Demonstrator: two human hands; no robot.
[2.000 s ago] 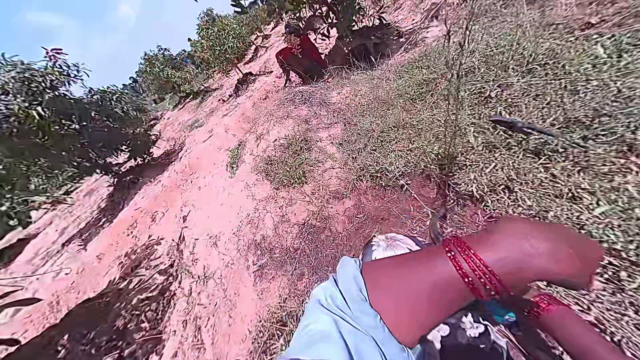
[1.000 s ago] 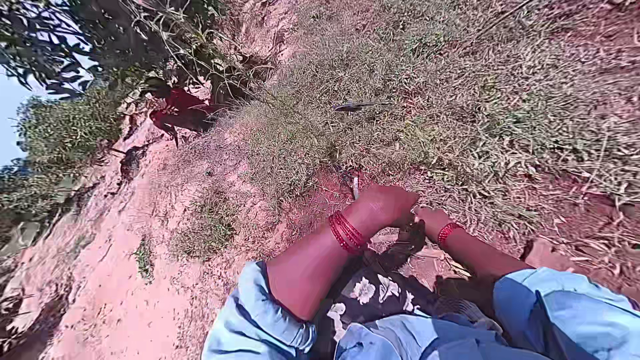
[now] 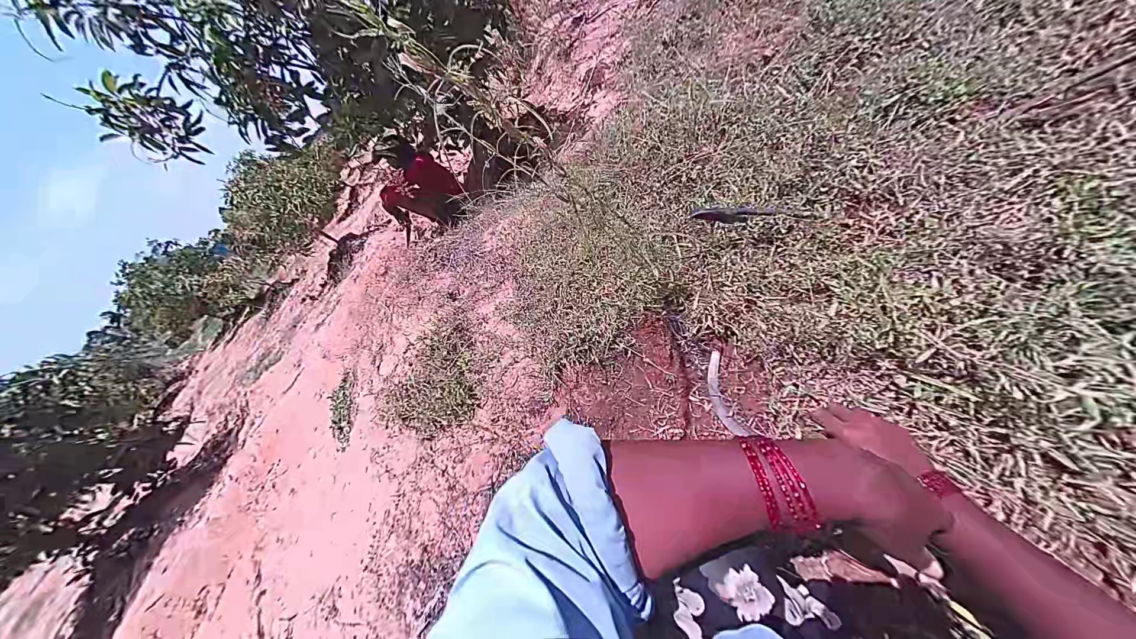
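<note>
My left hand (image 3: 898,508) is blurred and crosses in front of my right hand (image 3: 874,437) at the lower right; its grip cannot be made out. Past it, the fingers of my right hand reach out over dry grass, somewhat apart, with nothing seen in them. Red bangles (image 3: 783,484) circle my left wrist, and a red bangle (image 3: 938,483) is on the right one. A curved pale strip (image 3: 717,390), perhaps a sickle blade, shows just beyond my left forearm, its lower end hidden. Below my arms lies dark floral cloth (image 3: 744,593).
A long dark object (image 3: 738,215) lies on the grass ahead. Bare reddish earth (image 3: 328,515) slopes at the left. Toward the top, a figure in red (image 3: 428,186), seemingly a bent person, is beside leafy branches (image 3: 355,62). Bushes (image 3: 280,200) stand farther off.
The view has shifted and tilted. My hands, close together a second ago, now overlap, with the right fingers stretched past my left hand. The curved pale strip now shows plainly.
</note>
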